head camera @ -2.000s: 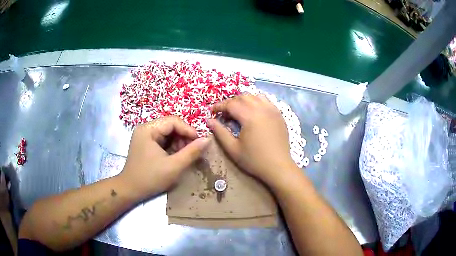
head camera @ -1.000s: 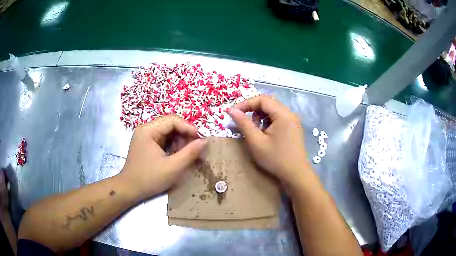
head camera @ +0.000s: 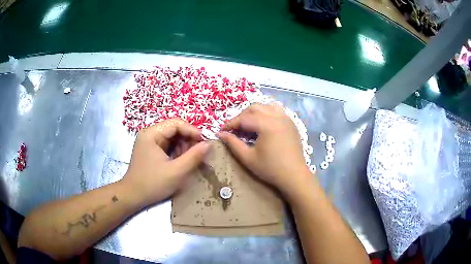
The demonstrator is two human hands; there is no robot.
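Observation:
My left hand (head camera: 164,157) is at the far left edge of the cardboard pad (head camera: 248,206), with thumb and forefinger pinched on a tiny red-and-white part (head camera: 207,134). My right hand (head camera: 266,142) is just right of it, fingertips nearly touching the left ones; whether it holds anything is too small to tell. A heap of red-and-white small parts (head camera: 181,98) lies beyond the hands. White rings (head camera: 302,129) spread at its right, partly hidden by my right hand. A small round piece (head camera: 225,193) sits on the pad's dark stain.
A clear plastic bag of white parts (head camera: 397,175) stands at right by a grey post (head camera: 418,62). A few white rings (head camera: 329,149) and, far left, red pieces (head camera: 21,157) lie on the metal table (head camera: 51,124). A black bundle (head camera: 317,11) is on the green belt (head camera: 206,28).
My right hand has moved left from the ring side back to my left fingertips. My left hand has stayed in place. The black bundle on the belt has moved right.

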